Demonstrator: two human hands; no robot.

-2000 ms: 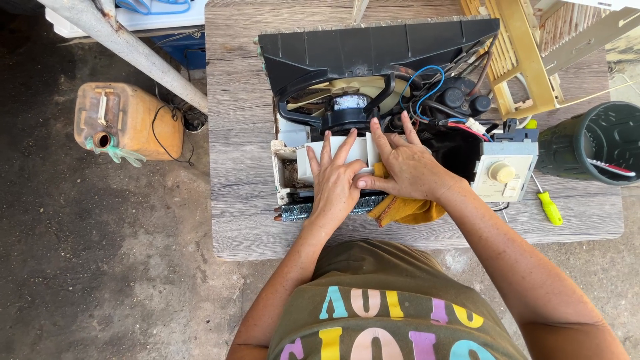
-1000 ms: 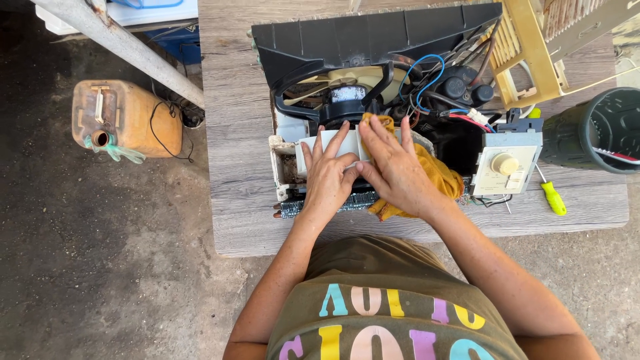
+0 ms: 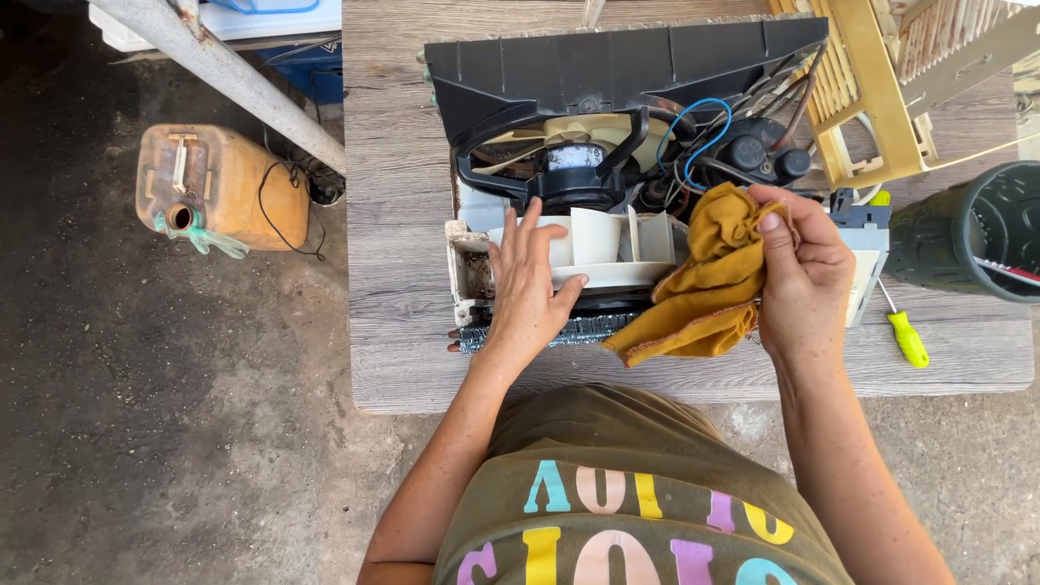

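Note:
An opened window air conditioner lies on the wooden table, its black plastic shroud [image 3: 626, 69] toward the far side. Behind the fan motor [image 3: 573, 175] show cream fan blades. My left hand [image 3: 528, 276] rests with spread fingers on a white plastic part [image 3: 613, 275] with upright fins, at the near side of the motor. Raised over the right of that part, my right hand [image 3: 800, 268] pinches a bunched mustard-yellow cloth [image 3: 715, 276], which hangs to the left. The finned coil [image 3: 593, 329] runs along the unit's near edge. Blue wire [image 3: 703, 106] loops near the compressor.
A yellow-handled screwdriver [image 3: 907, 340] lies right of the control box [image 3: 868, 272]. Beyond it stands a dark green bin [image 3: 934, 236]. A yellowed front grille [image 3: 861, 122] is at the back right. On the floor at left are an orange-brown jerrycan [image 3: 236, 187] and a slanting metal pole [image 3: 244, 81].
My right hand has lifted off the white part and moved right, with the cloth now gathered in its fingers. My left hand stays on the white part, its fingers more spread.

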